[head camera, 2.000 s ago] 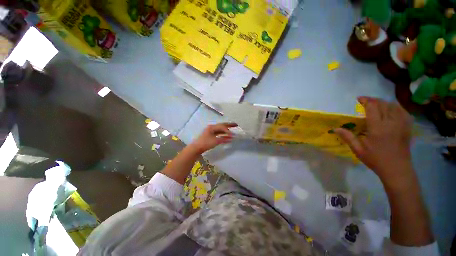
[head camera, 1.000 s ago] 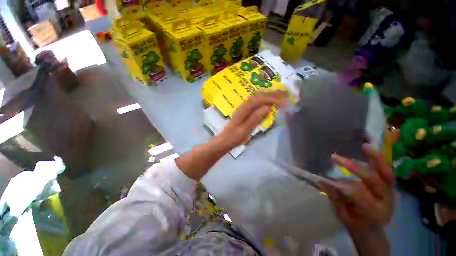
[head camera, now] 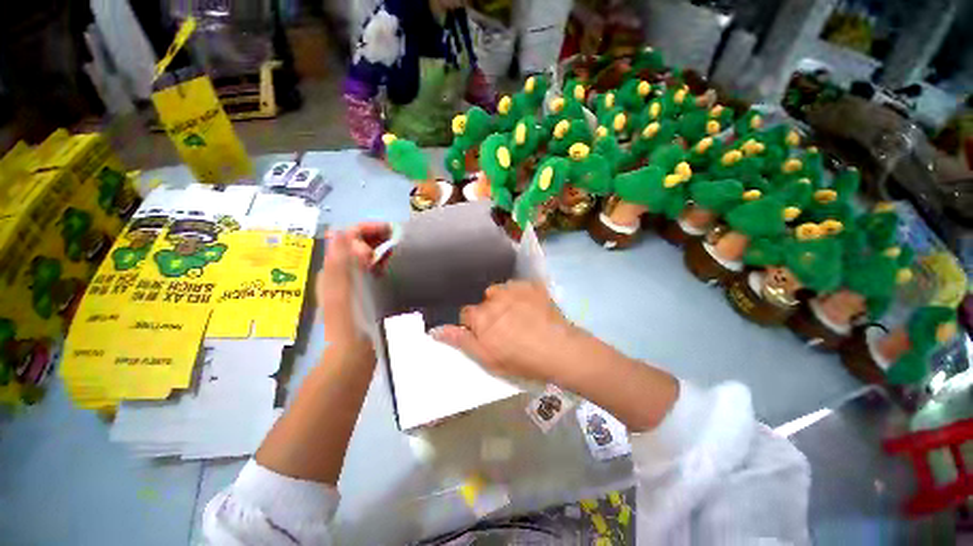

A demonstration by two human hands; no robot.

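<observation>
A carton is held partly formed in front of me, its grey-white inner side and a bright white flap facing me. My left hand grips its left edge. My right hand lies over the opening, with fingers bent at the white flap; whether it grips the flap is not clear. Printed cards lie just beyond the carton's lower right corner. The carton's outer print is hidden.
Flat yellow box blanks are piled at left, beside closed gable boxes. A yellow carton stands behind. Plush plant toys mass at right. A red stool is at lower right. Another person is across the table.
The view has swung right and up, showing more toys and the far person. The blurred carton is now between both hands; my left hand has moved from over the blanks to its left edge.
</observation>
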